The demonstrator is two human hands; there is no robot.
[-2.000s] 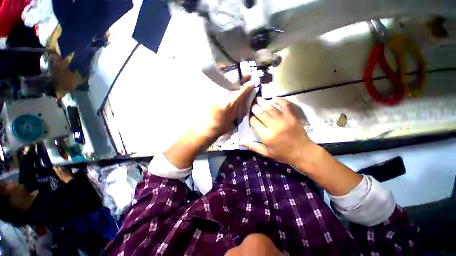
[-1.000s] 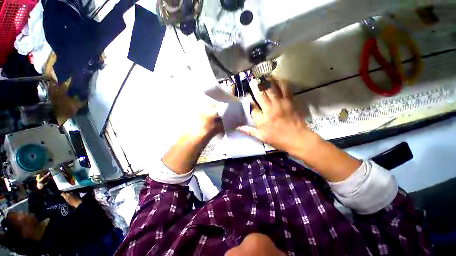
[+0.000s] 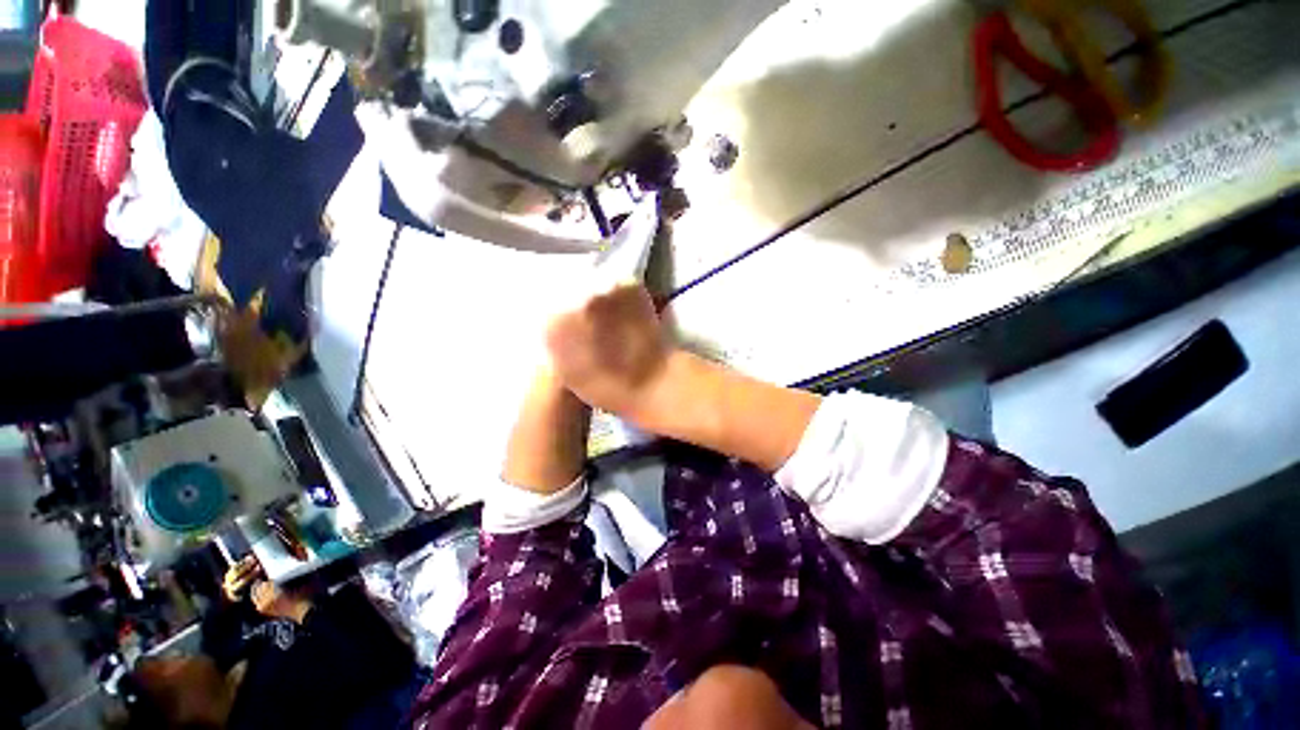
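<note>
A white piece point(image 3: 623, 258) runs from the needle area of the sewing machine point(image 3: 492, 72) down to my hands. My right hand point(image 3: 610, 347) is closed on its near end, just in front of the presser foot, and is slightly blurred. My left hand point(image 3: 553, 407) is mostly hidden behind my right hand; only its wrist side shows, so its fingers and what they hold cannot be seen.
Scissors with red point(image 3: 1048, 107) and yellow loops lie at the upper right. A printed ruler point(image 3: 1112, 207) runs along the front table edge. A black phone point(image 3: 1173, 382) lies on the lower white surface. Navy fabric point(image 3: 257, 193) is at left. Another person point(image 3: 307, 649) sits at lower left.
The view has shifted and turned. My right hand has left the needle area and come back towards me, over my left hand, with the white piece.
</note>
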